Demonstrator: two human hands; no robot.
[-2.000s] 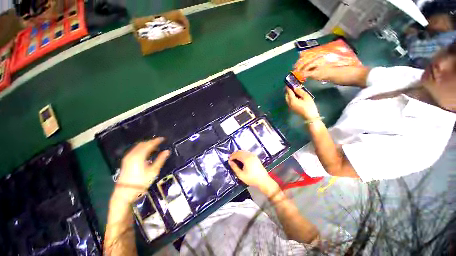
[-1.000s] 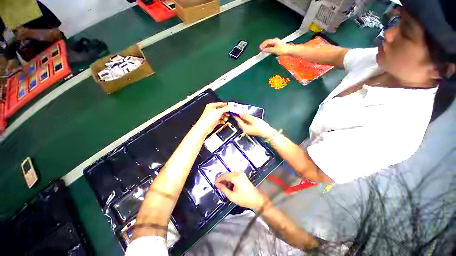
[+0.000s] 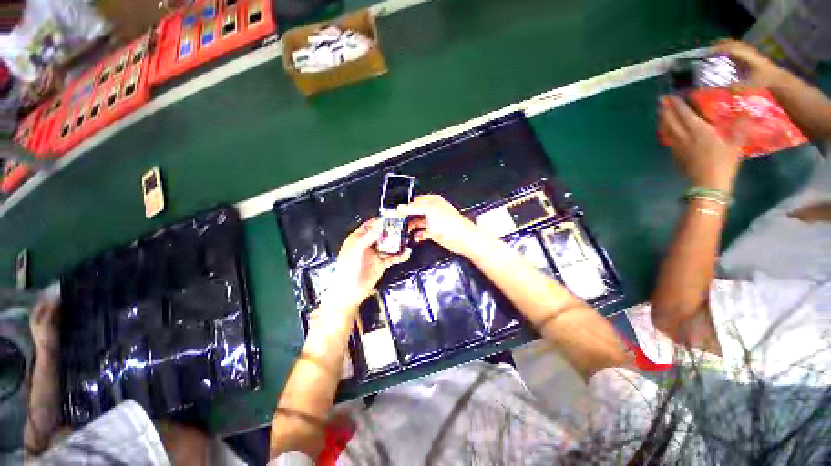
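Observation:
My left hand (image 3: 357, 264) and my right hand (image 3: 441, 224) are together above the black blister tray (image 3: 474, 155). My left hand holds a phone body (image 3: 393, 233) by its pale keypad end. A thin pale frame, looking like a front housing (image 3: 398, 191), stands up at the phone's far end; whether it is seated cannot be told. My right fingers touch the phone's right side. Pocketed phones with gold rims lie at the tray's near left (image 3: 376, 342) and right (image 3: 576, 258), and another lies crosswise (image 3: 516, 215).
A second black tray (image 3: 164, 309) lies at left, with a neighbour's hand (image 3: 44, 325) at its edge. Single phones (image 3: 152, 192) lie on the green belt. Beyond are a box of white pieces (image 3: 335, 56) and red trays (image 3: 100, 96). At right a person's hands (image 3: 702, 144) work over a red-orange bag (image 3: 753, 120).
Both my hands now meet over the tray, holding a phone and frame; before, my left arm reached toward the tray's far right. The neighbour's hands have moved over the bag. The view has shifted.

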